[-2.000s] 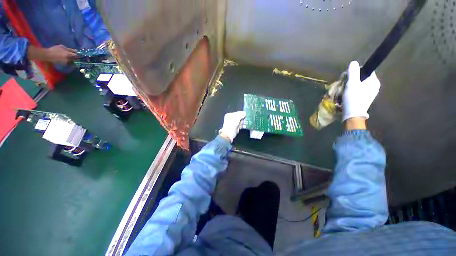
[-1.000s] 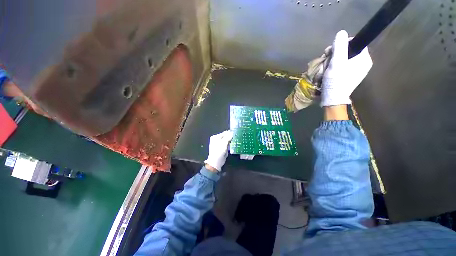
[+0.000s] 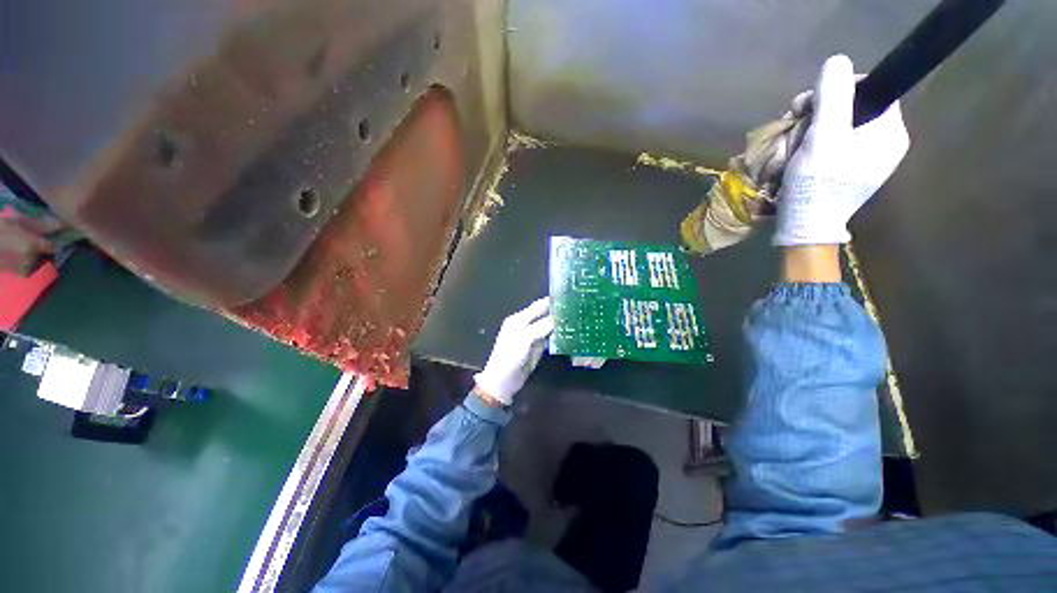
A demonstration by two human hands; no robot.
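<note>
A green circuit board (image 3: 629, 299) is held over the dark green shelf (image 3: 545, 197), solder side up, with rows of white bars. A bit of a white part shows under its front edge. My left hand (image 3: 516, 351), in a white glove, grips the board's left edge. My right hand (image 3: 844, 156), in a white glove, is shut around the wrapped hose nozzle (image 3: 735, 199). The nozzle's yellow-taped end points down-left, close to the board's upper right corner. Whether they touch I cannot tell.
The black hose (image 3: 933, 58) runs to the upper right. The brown side flap (image 3: 278, 151) with a worn red lower part stands at left. Beyond it, a board with a white block (image 3: 84, 386) lies on the green bench (image 3: 174, 487). Red sheets (image 3: 21, 295) show at the far left.
The view has shifted toward the booth. The board has turned flatter toward me. My right hand has brought the nozzle from beside the board to near its upper right corner.
</note>
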